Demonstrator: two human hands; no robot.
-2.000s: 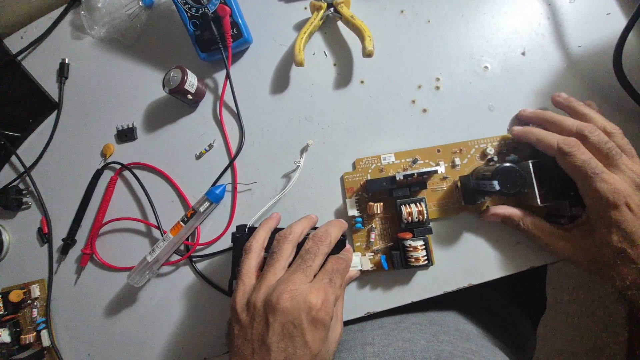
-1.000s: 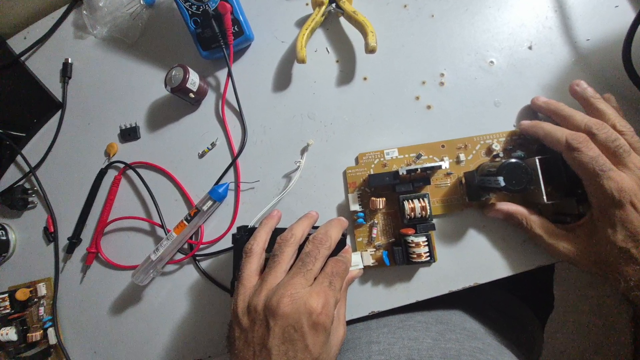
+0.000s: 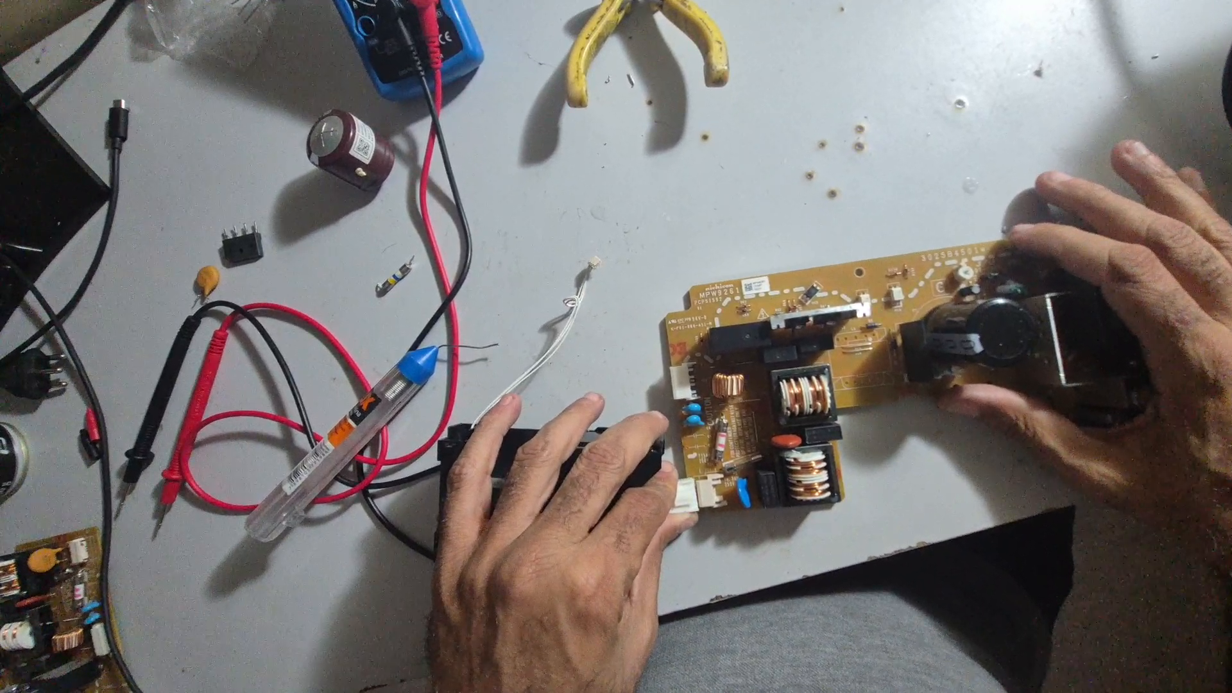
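My left hand (image 3: pixel 558 539) lies palm down over a black plastic box (image 3: pixel 616 452), its fingers across the top. A white plug (image 3: pixel 685 496) by the thumb meets a connector at the left end of a tan power supply circuit board (image 3: pixel 866 385). My right hand (image 3: pixel 1116 308) spans the board's right end, fingertips at the far edge and thumb at the near edge, around a large black capacitor (image 3: pixel 991 332) and dark parts. Copper-wound coils (image 3: pixel 805 397) stand on the board. White wires (image 3: pixel 549 356) run from the box.
A solder tube with a blue tip (image 3: pixel 337 448) lies over red and black test leads (image 3: pixel 197 414). Beyond are a blue multimeter (image 3: pixel 462 48), yellow-handled pliers (image 3: pixel 712 38) and a maroon capacitor (image 3: pixel 348 149). Another circuit board (image 3: pixel 58 616) is at lower left.
My right hand's fingers have lifted and spread somewhat at the board's right end. My left hand stays on the black box.
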